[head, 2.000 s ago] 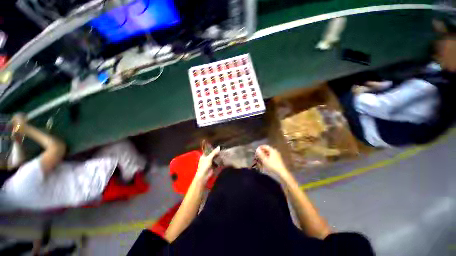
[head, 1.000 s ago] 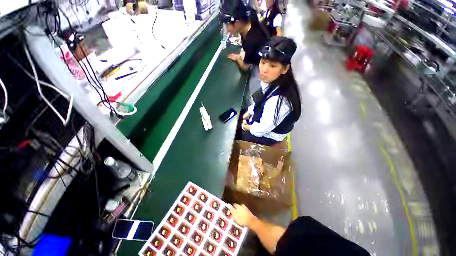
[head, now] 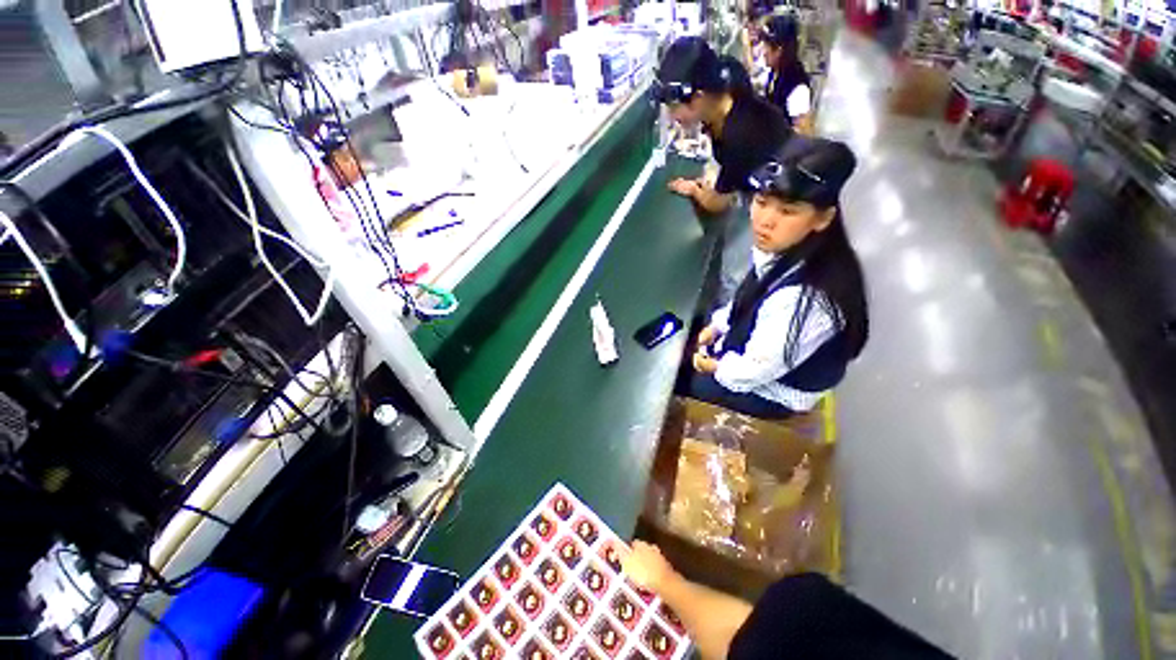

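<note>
The white component tray point(head: 556, 583) with its grid of red-and-dark cells lies on the near end of the green bench, cut off by the bottom edge. My right hand point(head: 645, 569) is at the tray's right edge, fingers on or against its rim; whether it grips the tray is not clear. My left hand is not in view.
A smartphone point(head: 410, 585) lies left of the tray. A water bottle point(head: 404, 435) stands behind it. A whitish object point(head: 602, 334) and a black phone point(head: 659, 330) lie farther along the bench. An open carton point(head: 742, 487) is at right, below a seated co-worker point(head: 789, 290).
The view first swung from facing the bench to looking along it, and my left hand left the picture. Since then the scene has shifted right and slightly down; my right hand stays at the tray's edge.
</note>
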